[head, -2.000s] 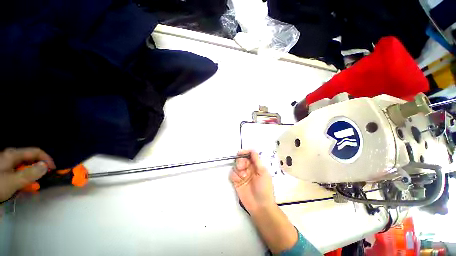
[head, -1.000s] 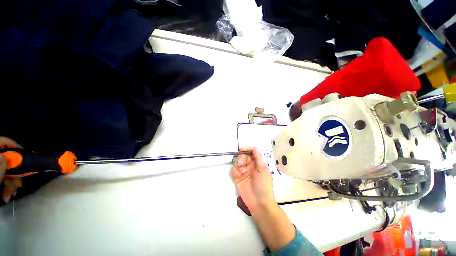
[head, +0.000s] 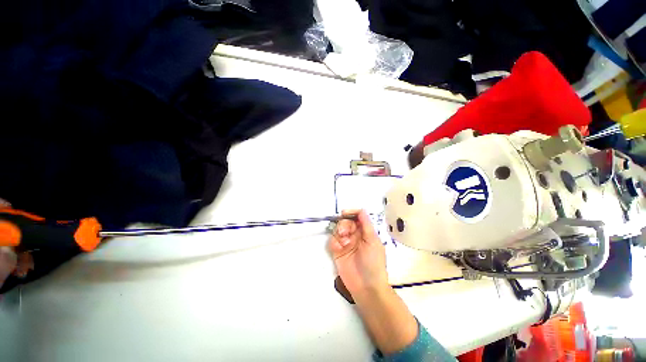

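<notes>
My left hand [head: 8,244] is at the left edge, mostly cut off, around the orange-and-black handle of a long screwdriver [head: 212,227]. The thin steel shaft runs level across the white table [head: 177,311] to my right hand [head: 360,256]. My right hand pinches the shaft's tip between thumb and fingertips, beside the needle end of the cream sewing machine head [head: 489,198]. Whether a small part is also at the fingertips cannot be told. The needle and presser foot are hidden by the head.
A navy garment [head: 120,120] covers the upper left of the table. Red cloth [head: 513,106] lies behind the machine head, with a yellow-handled tool [head: 632,124] at the right edge. Clear plastic [head: 386,53] and dark cloth lie beyond the back edge. A red basket [head: 567,336] is below right.
My left hand and the screwdriver handle have moved left and slightly up, so more of the hand is cut off. My right hand stays at the tip. The view has shifted slightly.
</notes>
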